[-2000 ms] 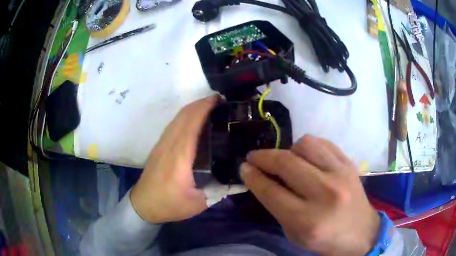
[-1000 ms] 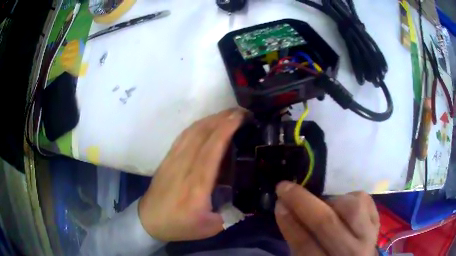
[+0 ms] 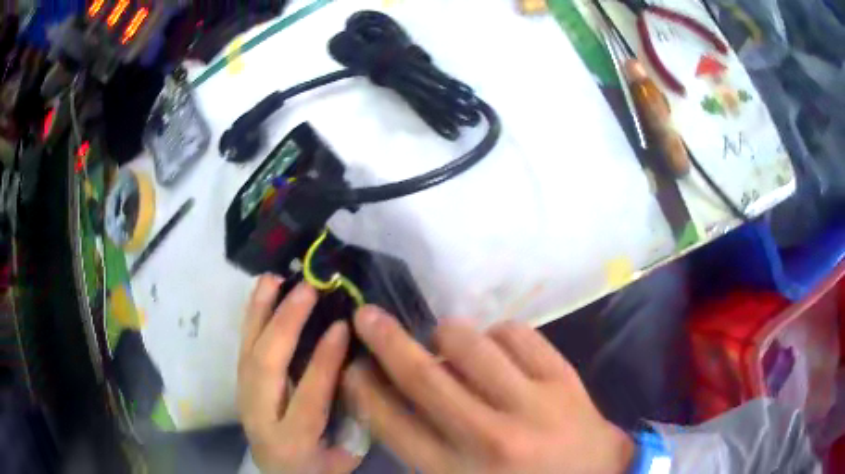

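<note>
A black socket-side housing (image 3: pixel 394 289) with a yellow-green earth wire (image 3: pixel 318 264) lies at the sheet's front edge. My left hand (image 3: pixel 289 370) grips its left side, fingers over the edge. My right hand (image 3: pixel 472 393) has its fingertips on the housing by the wire; the spot under them is hidden. The black housing half (image 3: pixel 250 243) stands tilted just beyond, with the green circuit board (image 3: pixel 271 178) and coloured wires inside. The black power cord (image 3: pixel 422 185) runs from it to a tied coil and plug.
A tape roll (image 3: pixel 139 211), thin dark rod (image 3: pixel 165 235) and clear tray (image 3: pixel 178 130) are on the left. Tiny screws (image 3: pixel 191 324) lie on the white sheet. Red-handled pliers (image 3: pixel 660 57) and a wooden-handled screwdriver (image 3: pixel 660 120) are on the right. A red crate (image 3: pixel 727 347) and blue crate (image 3: pixel 788 264) are lower right.
The view has turned and shifted. The housing pair appears further left and rotated. My left hand's fingers now reach over the housing, and my right fingertips are near the earth wire.
</note>
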